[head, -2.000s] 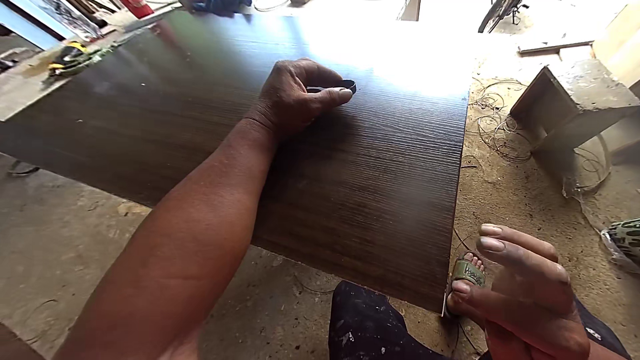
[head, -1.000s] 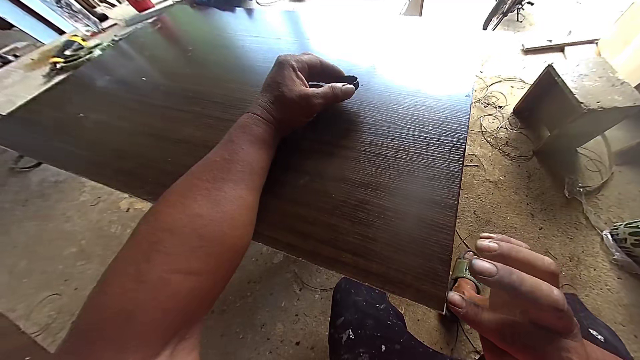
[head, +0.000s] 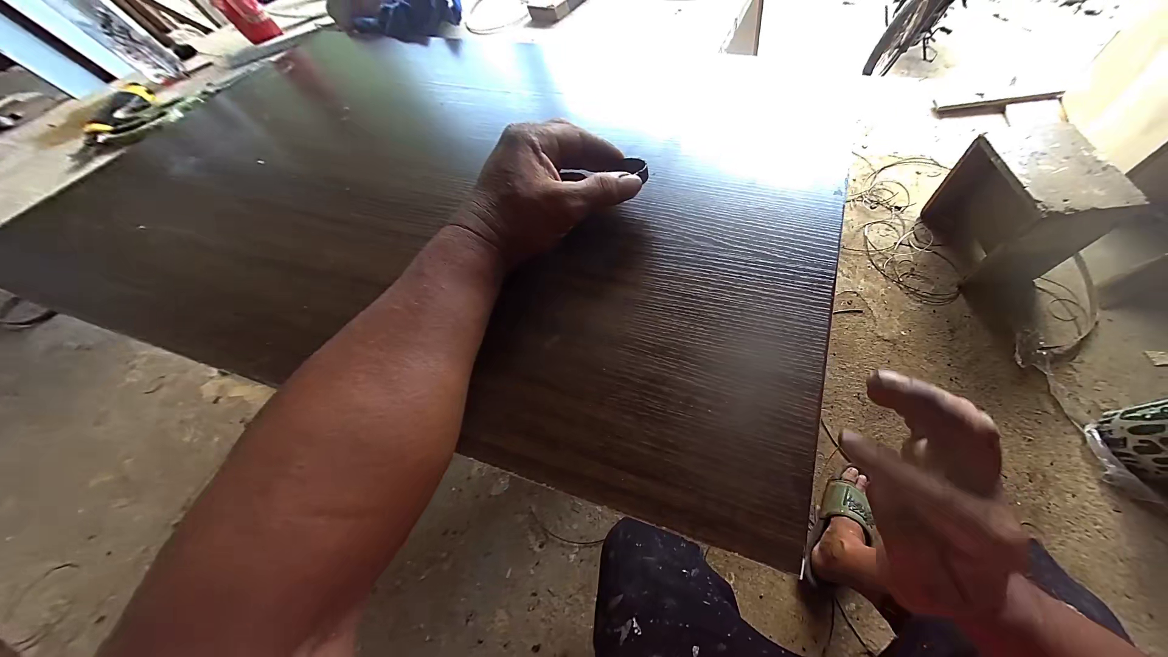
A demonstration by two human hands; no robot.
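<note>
A large dark wood-grain board (head: 675,365) lies flat before me. My left hand (head: 557,182) rests over its middle, thumb and fingers closed around a dark, thin curved strip (head: 636,170), whose looped end shows past the fingertips; the rest is hidden in the hand. Off the board's right edge, near its front corner, my right hand (head: 949,493) hangs in the air, holding nothing, its fingers apart and slightly blurred.
On the floor to the right lie tangled thin strips (head: 899,246) beside a wooden stool-like piece (head: 1031,201). A yellow and black tool (head: 123,109) lies beyond the board's left edge. My foot in a green sandal (head: 844,502) is near the front corner. A bicycle wheel (head: 899,35) stands at the back.
My right hand, lower with curled fingers near the board's corner before, has its fingers spread wider and blurred by motion. The left hand keeps its place on the board.
</note>
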